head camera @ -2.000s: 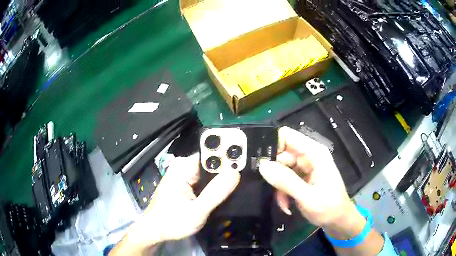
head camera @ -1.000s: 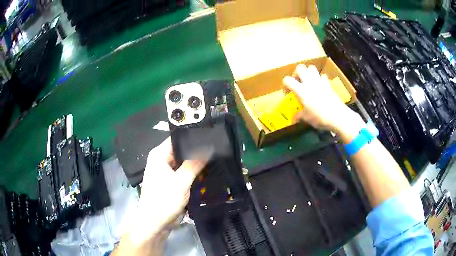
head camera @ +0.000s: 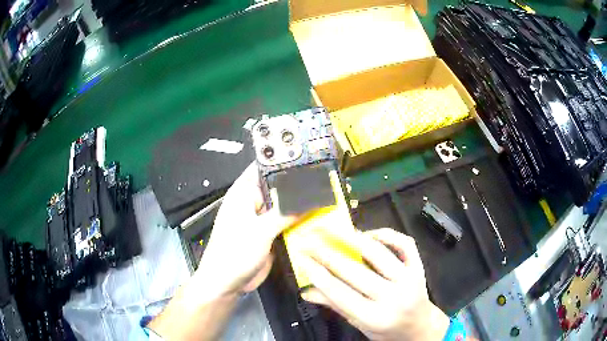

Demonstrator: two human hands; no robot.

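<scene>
The phone body (head camera: 303,190) is tilted up in front of me, with three dark lens rings in a pale rounded square at its top left and a blue-grey board area beside them. My left hand (head camera: 233,243) grips the body along its left side and lower part. A yellow battery (head camera: 316,230) lies at the lower part of the body, below a dark rectangle. My right hand (head camera: 369,283) covers much of the battery, fingers on it. Whether the battery is fully seated cannot be seen.
An open carton (head camera: 406,110) with yellow contents stands behind. A black parts tray (head camera: 412,193) lies to the right, a loose lens plate (head camera: 447,151) behind it. Black blister trays (head camera: 526,100) are stacked far right. Board-fitted phone bodies (head camera: 90,200) lie left. A dark foam sheet (head camera: 180,160) bears white scraps.
My right hand has left the carton and come down to the phone body with a yellow battery. My left hand still holds the body, which now shows its inner side with the board area.
</scene>
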